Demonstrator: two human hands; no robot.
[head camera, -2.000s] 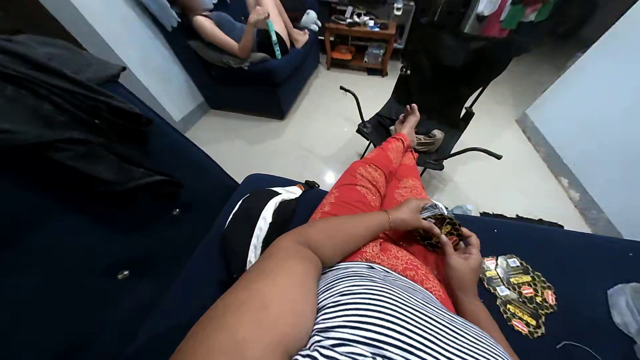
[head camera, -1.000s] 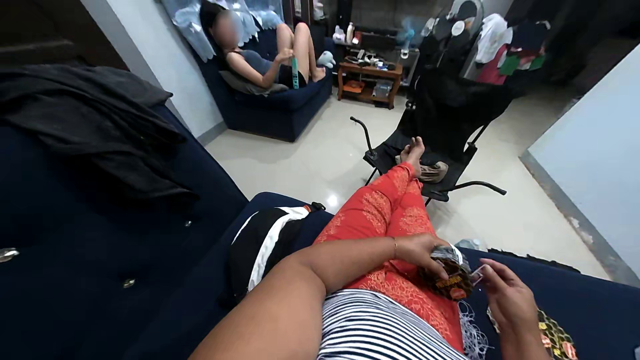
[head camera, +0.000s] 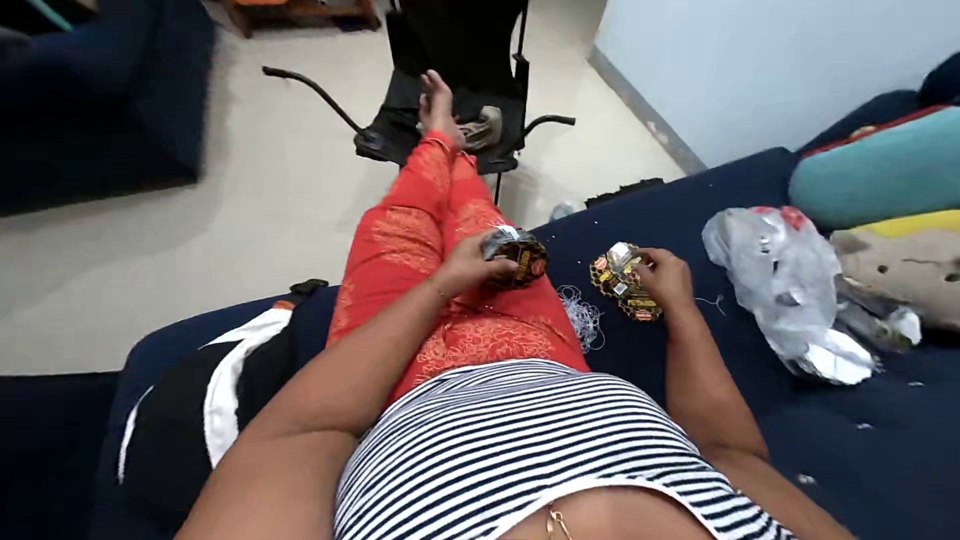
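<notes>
My left hand (head camera: 472, 264) grips a stack of dark, rounded cards with a honeycomb print (head camera: 527, 262) above my red-clad thigh. To its right, my right hand (head camera: 664, 277) is at the edge of a group of similar black and yellow printed cards (head camera: 626, 281) lying on the navy sofa. Its fingers are bent close together at a card; whether they grip it cannot be told. A tangle of thin white string (head camera: 581, 317) lies between my thigh and those cards.
A crumpled plastic bag (head camera: 780, 277) lies on the sofa at right, beside a grey plush (head camera: 907, 262) and a teal cushion (head camera: 877, 176). A black and white bag (head camera: 225, 375) rests at my left. My feet are up on a black folding chair (head camera: 480, 97).
My right hand has moved from beside the held stack to the cards on the sofa. My left hand keeps hold of its stack. The view has turned down and to the right.
</notes>
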